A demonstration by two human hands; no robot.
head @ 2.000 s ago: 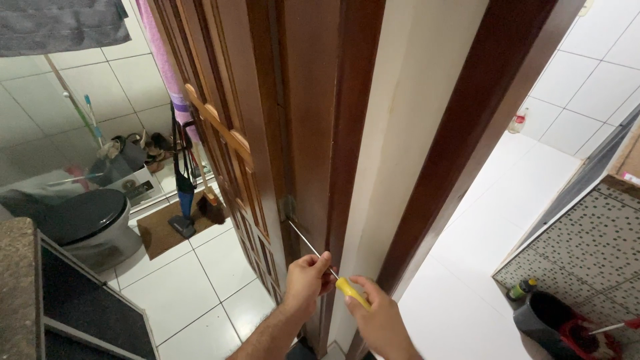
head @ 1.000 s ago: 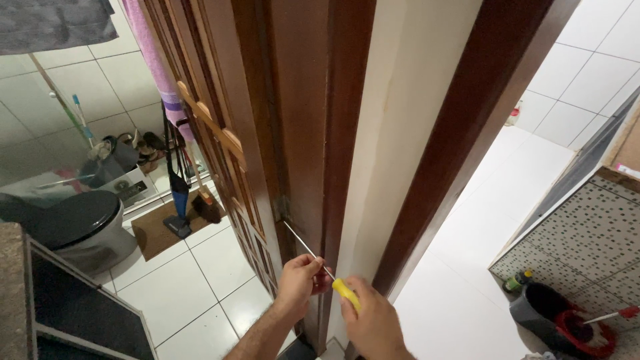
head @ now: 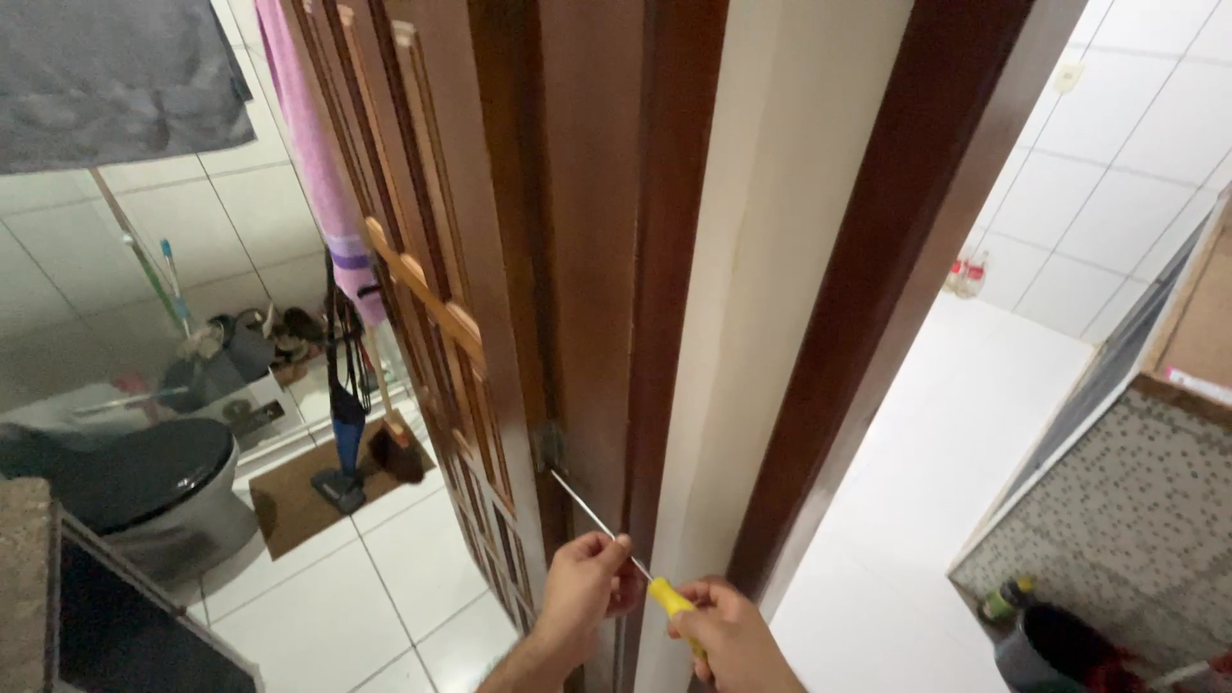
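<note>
A screwdriver [head: 671, 599] with a yellow handle and a long metal shaft points up and to the left. My right hand [head: 722, 630] is closed around its handle. The fingers of my left hand [head: 589, 582] pinch the shaft partway along. The screwdriver's tip touches or lies very near the lower edge of a metal hinge [head: 551, 445], set in the gap between the brown wooden door [head: 433, 279] and its wooden frame [head: 597, 241]. The screw under the tip is too small to make out.
To the left are a toilet [head: 144, 472], a brown mat [head: 279, 510], a broom [head: 395, 448], a blue upright vacuum [head: 346, 433] and a pink towel [head: 322, 164]. A dark bucket [head: 1025, 654] stands at the lower right, beside a speckled tiled wall [head: 1107, 500]. A granite counter edge [head: 24, 577] is at lower left.
</note>
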